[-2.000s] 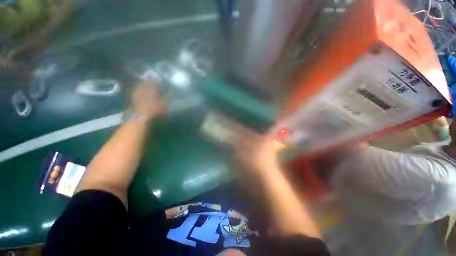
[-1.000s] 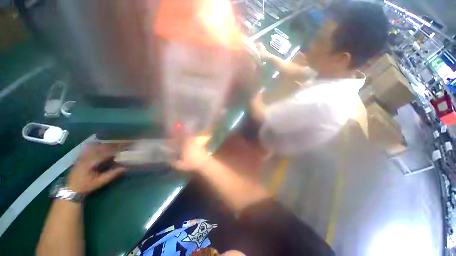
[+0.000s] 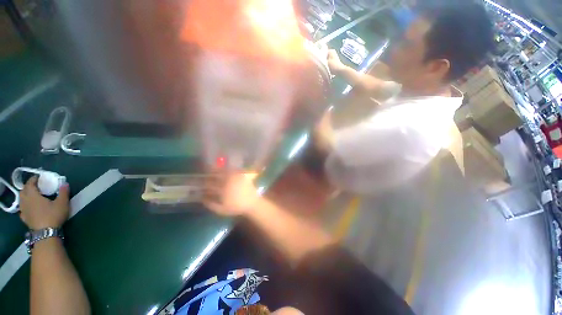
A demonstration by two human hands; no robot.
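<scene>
My left hand (image 3: 44, 208), with a metal watch at the wrist, is at the far left with its fingers on a white looped part (image 3: 52, 183) lying on the green worktop. My right hand (image 3: 233, 193), blurred, is at the right end of the cream fixture (image 3: 175, 191). Its fingertips are hard to make out. A white strip shows in the fixture's recess. A red lamp (image 3: 221, 161) glows just above my right hand on the pale panel of the orange machine (image 3: 243, 98).
More white looped parts (image 3: 57, 130) lie at the left. A blurred grey column (image 3: 132, 67) stands on a dark green base. A person in a white top (image 3: 394, 144) is at the right, with cardboard boxes (image 3: 490, 104) beyond.
My left hand has moved left from the fixture's left end to the white looped part. My right hand has stayed at the fixture's right end since the view swung right.
</scene>
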